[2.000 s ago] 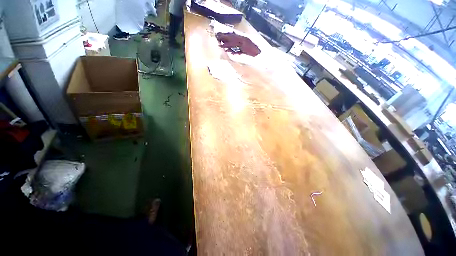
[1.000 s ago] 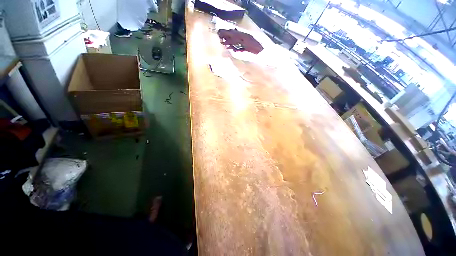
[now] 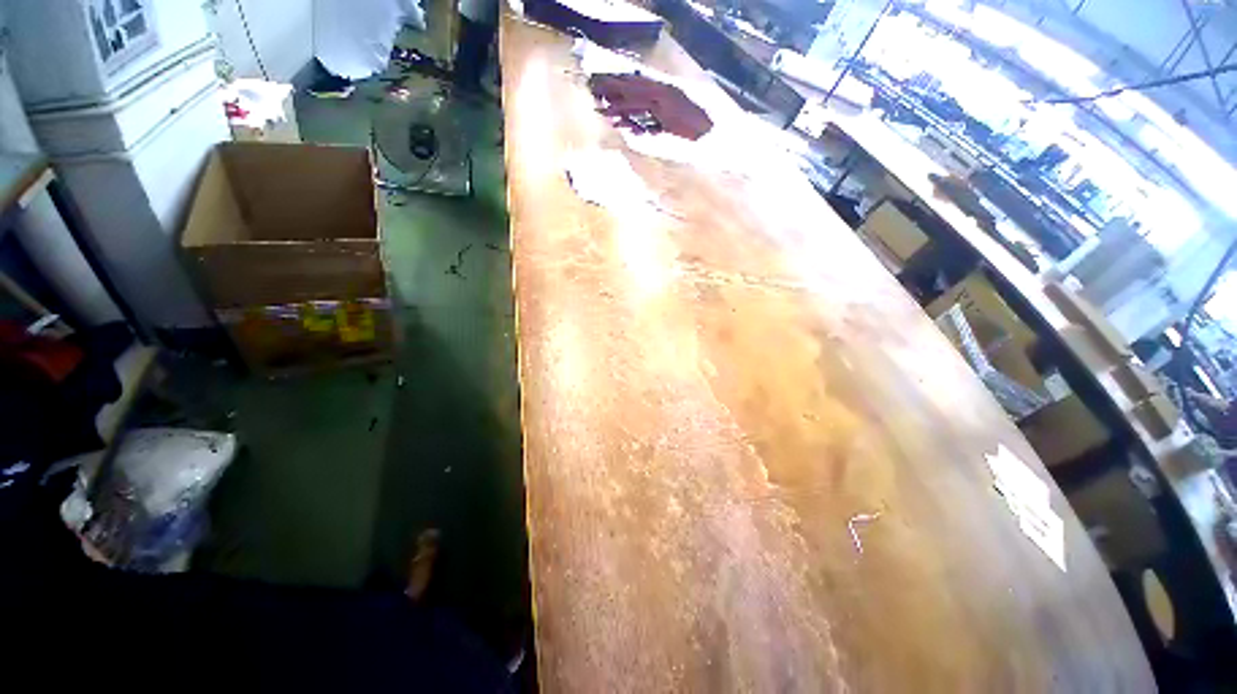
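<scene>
Neither of my hands can be made out. The long brown wooden table lies in front of me. A thin, bent white scrap, wire or thread, lies alone on its near part. White paper slips lie near the curved right edge. Dark maroon cloth lies at the far end, with glaring white paper around it. A separate pale piece lies nearer. Dark clothing fills the lower left. A small brownish shape shows beyond it; I cannot tell whether it is a foot or fingers.
An open cardboard box with yellow tape stands on the green floor left of the table. A floor fan stands beyond it. A crumpled plastic bag lies at lower left. A person's dark legs show far off. Other worktables stand at right.
The view shifts slightly. The small brownish shape at the clothing's edge changes slightly in look and position. The things on the table stay in place.
</scene>
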